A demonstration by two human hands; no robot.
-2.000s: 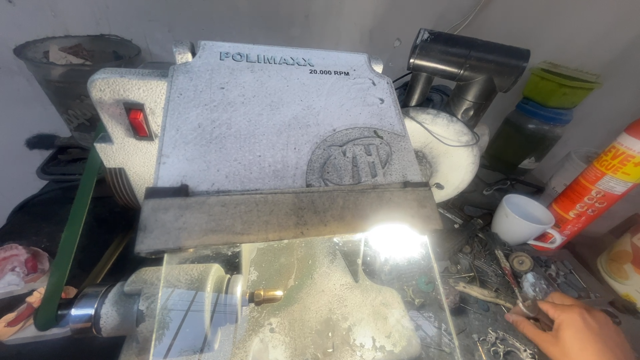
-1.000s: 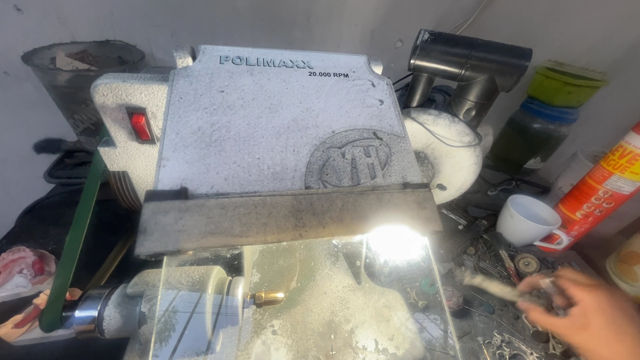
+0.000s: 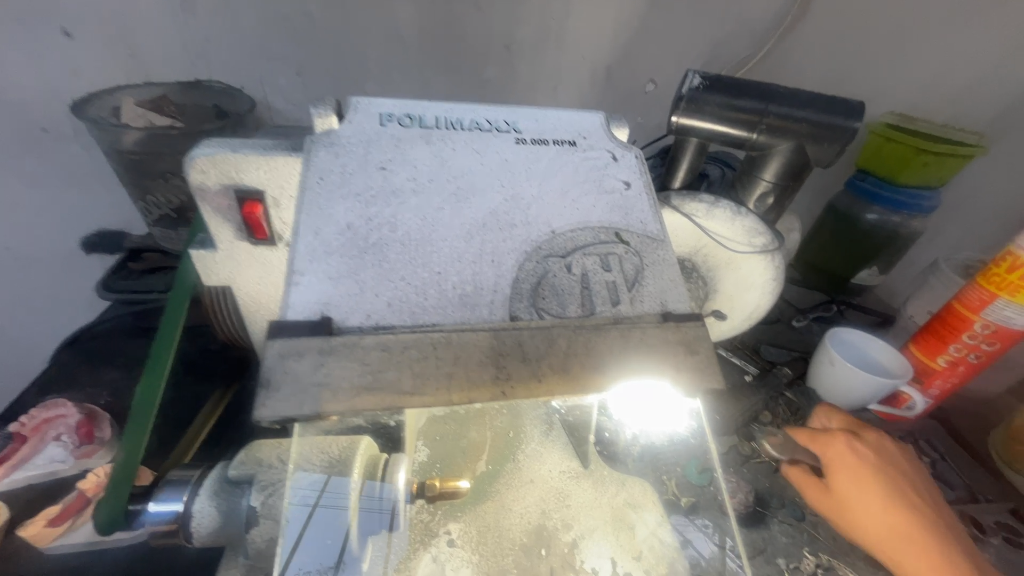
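My right hand [image 3: 868,484] is at the lower right, beside a white cup [image 3: 856,370]. Its thumb and fingers are closed on a small grey object [image 3: 788,450], too blurred to identify. Beneath the hand, small metal pieces and burs lie scattered on the dirty bench. A Polimaxx polishing machine [image 3: 480,208] fills the middle, with a red rocker switch [image 3: 255,219] on its left. Under its clear shield [image 3: 512,496], a brass-coloured nozzle tip [image 3: 444,489] points right from the spindle housing. My left hand is out of view.
A bucket [image 3: 164,160] stands at the back left, with dental models [image 3: 60,440] below it. A green bar [image 3: 156,376] slopes down the left side. To the right are black and metal pipework [image 3: 764,112], a jar [image 3: 864,232] under a green container [image 3: 920,152], and a red spray can [image 3: 960,344].
My right hand has moved up and a little left, closer to the cup. The pale, stick-like thing at its fingertips a second ago no longer shows there; a grey object does.
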